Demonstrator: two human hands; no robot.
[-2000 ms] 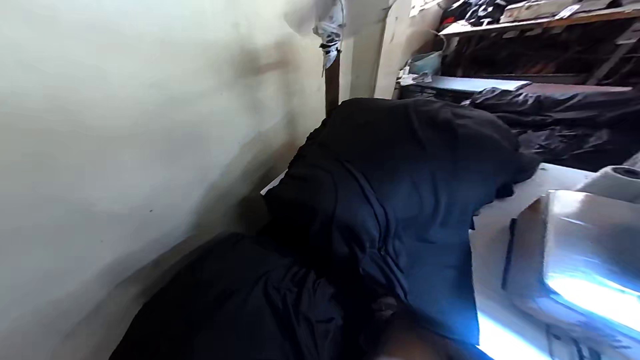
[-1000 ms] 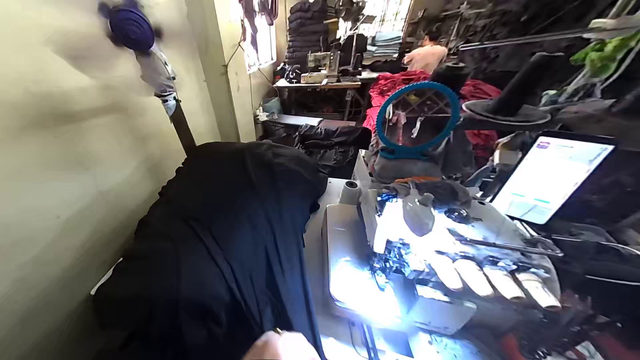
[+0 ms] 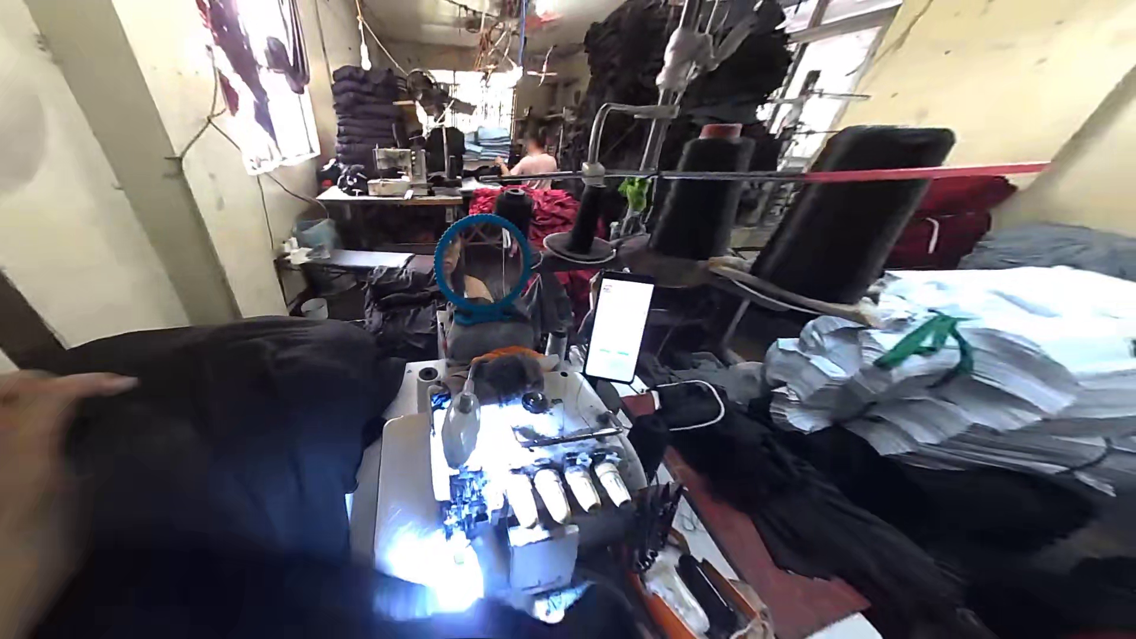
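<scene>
My left hand (image 3: 44, 444) is at the far left edge, blurred, with a finger extended over a heap of black fabric (image 3: 231, 399); whether it grips the cloth I cannot tell. The fabric lies left of a white overlock sewing machine (image 3: 404, 479), whose lamp glares on its front plate and needle area. Dark cloth also spreads along the bottom edge. My right hand is not in view. On the machine stand several white tension knobs (image 3: 581, 488) and a blue-rimmed round mirror (image 3: 441, 266). A phone (image 3: 619, 328) with a lit screen stands behind it.
Large black thread cones (image 3: 701, 200) stand on a rack behind the machine. To the right lie stacked white fabric pieces (image 3: 923, 390) tied with a green strip. An orange tray (image 3: 657, 612) holds small tools at the lower right. A person (image 3: 535, 164) sits far back near another sewing machine (image 3: 390, 169).
The view has swung right from the wall and black fabric to the sewing machine. A hand low in the middle one second ago is no longer there; my left hand now shows at the left edge.
</scene>
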